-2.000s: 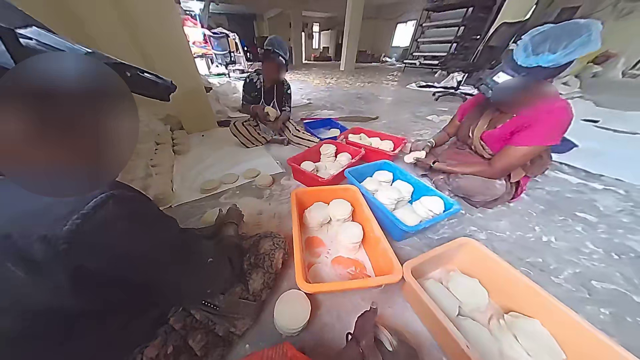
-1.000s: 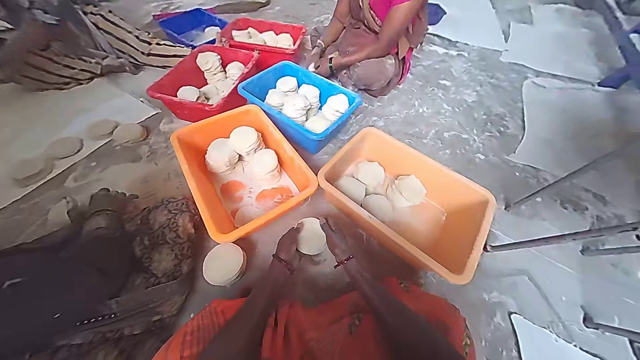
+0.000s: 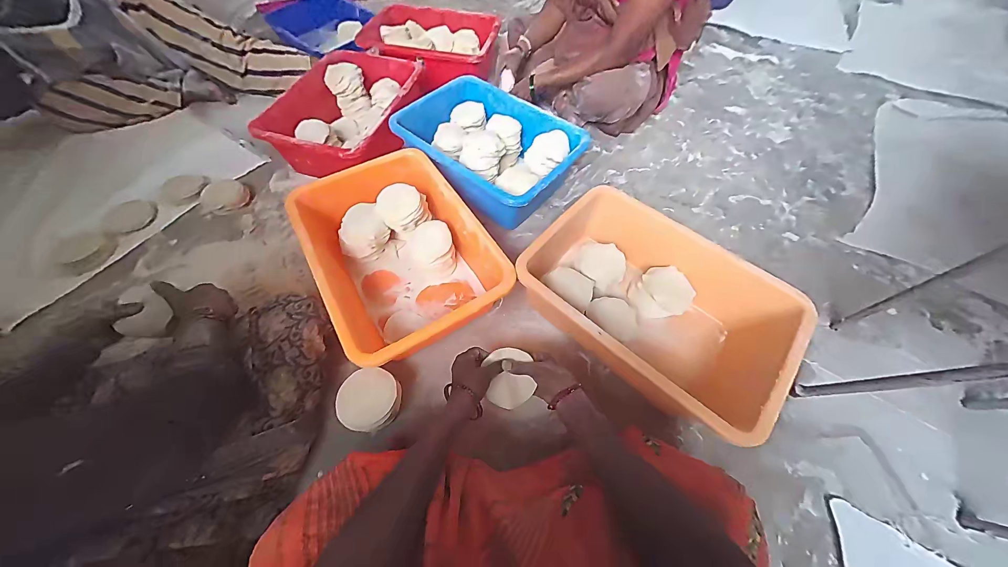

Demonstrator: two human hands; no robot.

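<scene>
My left hand (image 3: 471, 372) and my right hand (image 3: 550, 376) meet over round pale dough discs (image 3: 510, 387), gripping them from either side just below the orange tubs. To the left of my left hand, a stack of dough discs (image 3: 367, 399) lies on the floor. The darker orange plastic tub (image 3: 315, 276) holds several stacks of discs and has white powder on its bottom. On the right, a lighter orange plastic tub (image 3: 740, 307) contains several more disc piles at its left end, with powder beside them.
Beyond are a blue tub (image 3: 516, 206), a red tub (image 3: 276, 130), another red tub (image 3: 425, 14) and a dark blue tub (image 3: 295, 24), with discs inside. A co-worker's hands (image 3: 173, 307) hold a disc at left. Another person sits beyond the blue tub. Metal legs (image 3: 898, 379) extend at right.
The view has tilted down since the first frame. My hands remain in front of the tubs; the discs between them now show as separate edges, where one round face showed a second ago.
</scene>
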